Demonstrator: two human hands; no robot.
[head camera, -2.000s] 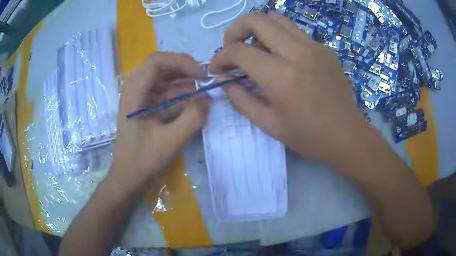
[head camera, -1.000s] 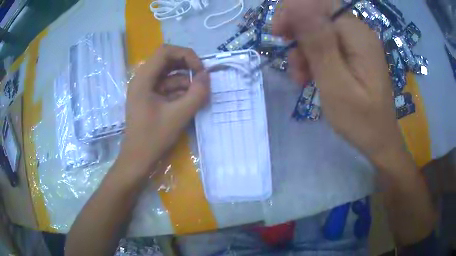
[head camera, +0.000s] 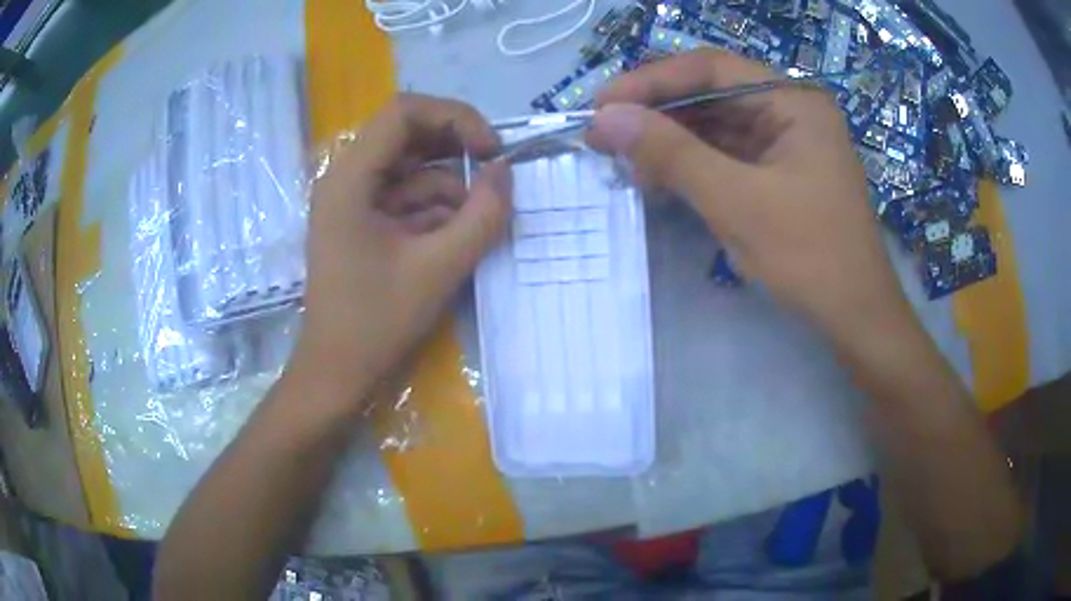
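A white case shell (head camera: 570, 340) lies open side up, ribbed inside, its narrow top end between my hands. My left hand (head camera: 405, 211) grips the shell's upper left corner with thumb and fingers. A white cord (head camera: 529, 143) runs across the inside of the top end. My right hand (head camera: 740, 176) is at the upper right corner, thumb and finger at the rim, and also holds a slim dark rod, the tweezers or pick (head camera: 752, 88), pointing to the upper right. The fingertips hide both top corners.
Blue circuit boards (head camera: 893, 129) lie heaped at the upper right. White cables (head camera: 546, 29) lie at the top. Bagged shells (head camera: 241, 200) are on the left. Orange-yellow tape (head camera: 452, 470) crosses the bench cover. Blue handles (head camera: 805, 522) show below the bench edge.
My right hand has come back from the upper right to the shell's top end, with the rod in it. The cord now lies closer to the top rim. My left hand stays at the corner.
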